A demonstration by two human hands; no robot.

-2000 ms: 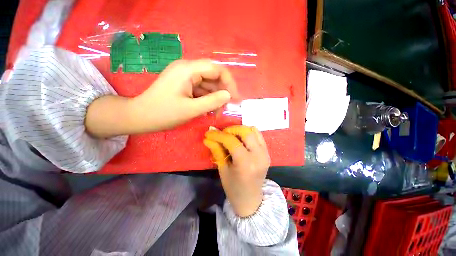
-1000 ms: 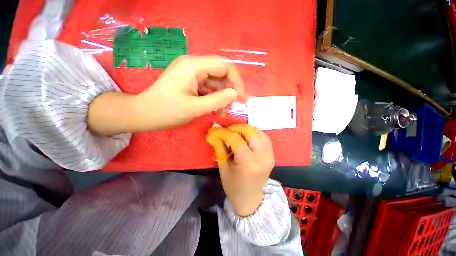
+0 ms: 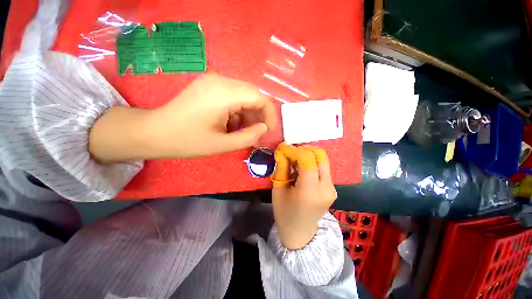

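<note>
A small dark round watch head (image 3: 261, 162) with a shiny rim is at the front part of the red mat (image 3: 192, 175). My right hand (image 3: 298, 169), with yellow-orange finger cots, is closed at its right rim; the dark face is uncovered. My left hand (image 3: 245, 120) is just above and left of it, fingers curled and thumb close to the index finger. Whether it holds clear film cannot be told. A white card (image 3: 312, 121) with a slot lies on the mat right of my left hand.
A green label (image 3: 162, 48) and glare from clear film are on the mat's far part. White wipes (image 3: 389, 104), a clear bottle with a metal top (image 3: 446, 121) and a blue bin (image 3: 496, 140) stand to the right. Red holed trays (image 3: 357, 233) are below the bench edge.
My right hand has moved right, and the watch head now shows beside its fingertips. My left hand has lowered slightly relative to the card. The view has shifted a little.
</note>
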